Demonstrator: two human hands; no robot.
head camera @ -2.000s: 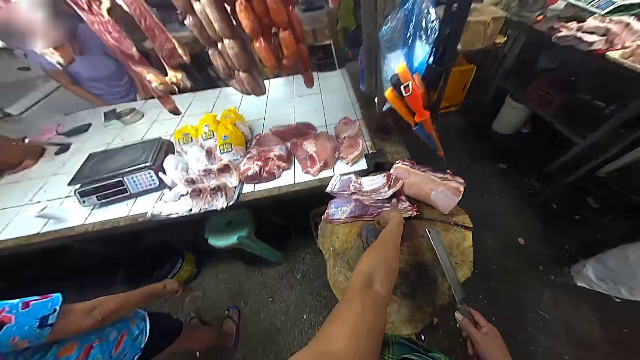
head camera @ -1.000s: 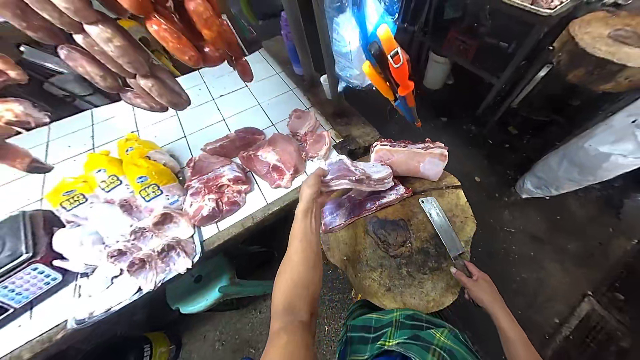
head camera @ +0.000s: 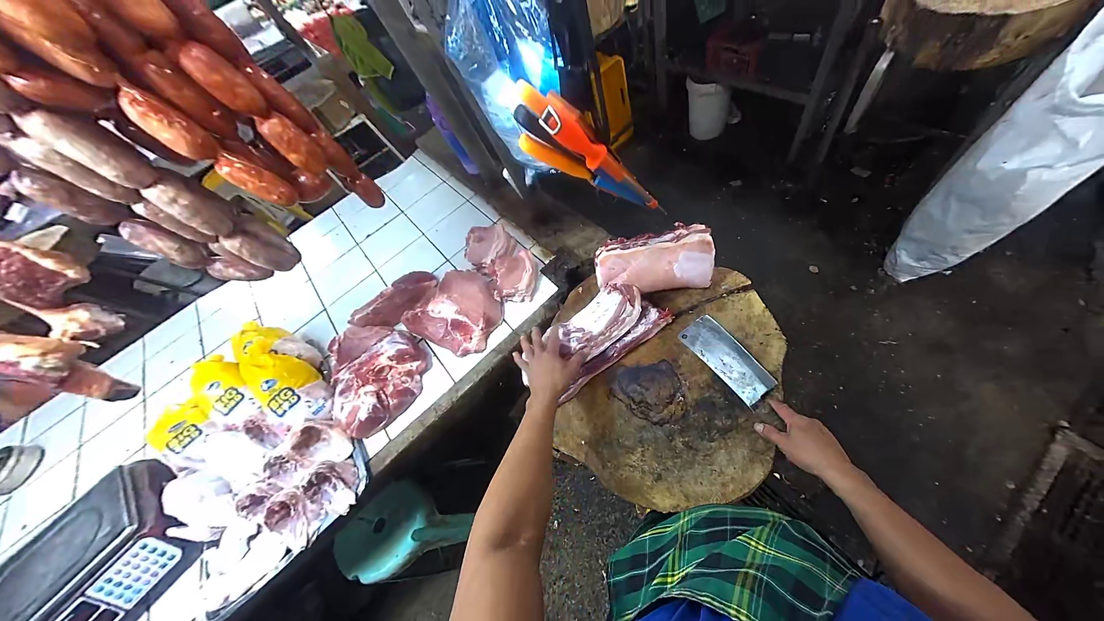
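My left hand (head camera: 549, 366) lies with spread fingers on the near left end of a pork belly slab (head camera: 608, 315), which rests on another strip of meat (head camera: 634, 335). Both are on a round wooden chopping block (head camera: 690, 457). A thick skin-on pork piece (head camera: 664, 263) sits at the block's far edge. At the block's right side, a cleaver (head camera: 727, 358) lies with its blade over the wood. My right hand (head camera: 802, 440) is at its handle, which the fingers mostly hide. A dark patch of meat or worn wood (head camera: 649, 392) is mid-block.
To the left, a tiled counter (head camera: 379, 233) holds raw meat cuts (head camera: 379, 379), yellow-labelled bags of chicken (head camera: 280, 379) and a scale (head camera: 86, 535). Sausages (head camera: 172, 112) hang above it. Orange-handled knives (head camera: 578, 138) hang beyond the block. A teal stool (head camera: 388, 535) stands below the counter.
The upper slab, which my left hand held up a second ago, now lies lower on the strip, and the fingers have spread. The view has shifted since two seconds ago.
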